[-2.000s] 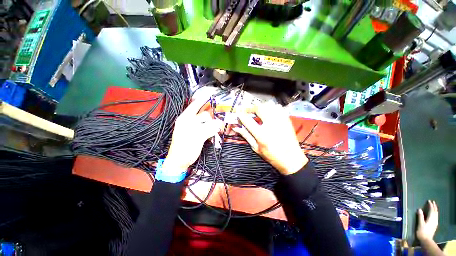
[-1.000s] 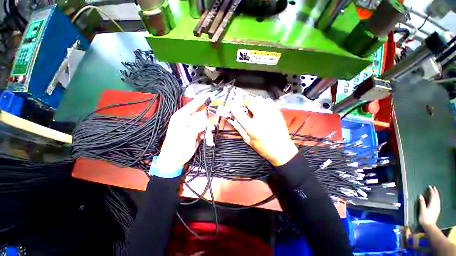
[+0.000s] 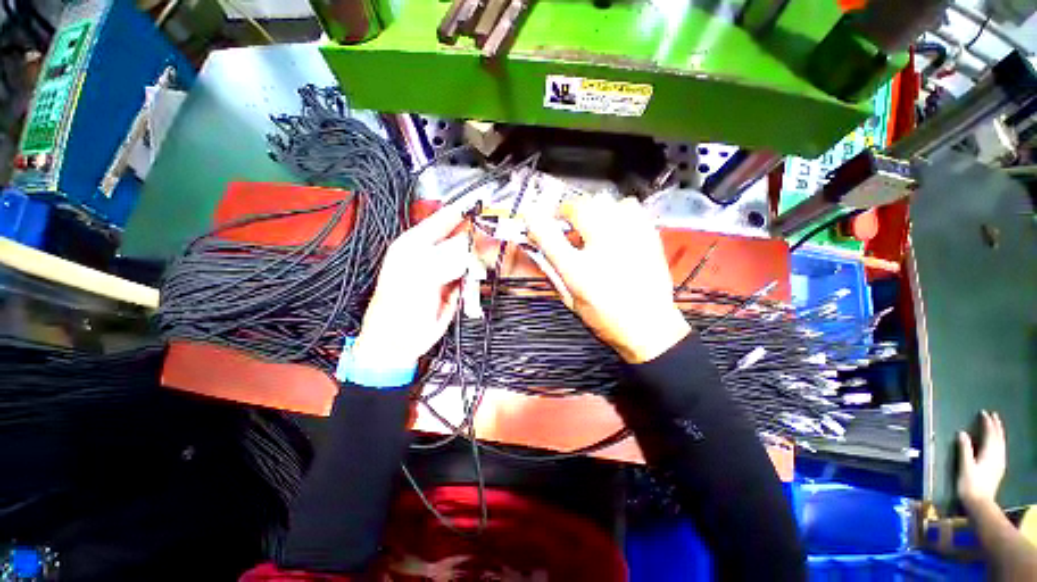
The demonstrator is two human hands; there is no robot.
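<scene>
My left hand [image 3: 423,284] holds thin black cables near their ends, over the red-brown board [image 3: 256,379] just in front of the press. My right hand [image 3: 614,273] is close beside it with fingers bent onto the same cables at a pale metallic strip; the details between the fingers are blurred. A white connector tip [image 3: 473,293] hangs below my left fingers. Loose cable loops [image 3: 482,455] hang over the board's front edge. A dense bundle of black cables [image 3: 557,341] lies across the board under my hands, with silvery tips [image 3: 824,392] fanned out at the right.
The green platen [image 3: 478,85] stands behind my hands, above a perforated metal table [image 3: 707,210]. A shiny tie bar [image 3: 741,176] stands at right. A blue controller box [image 3: 97,102] is at left. Blue bins [image 3: 836,301] are at right. Another person's hand [image 3: 980,460] rests on the right bench.
The view has shifted slightly. Both hands stay close together at the cables in front of the press, with only small finger movements. The other person's hand has moved slightly upward in the picture.
</scene>
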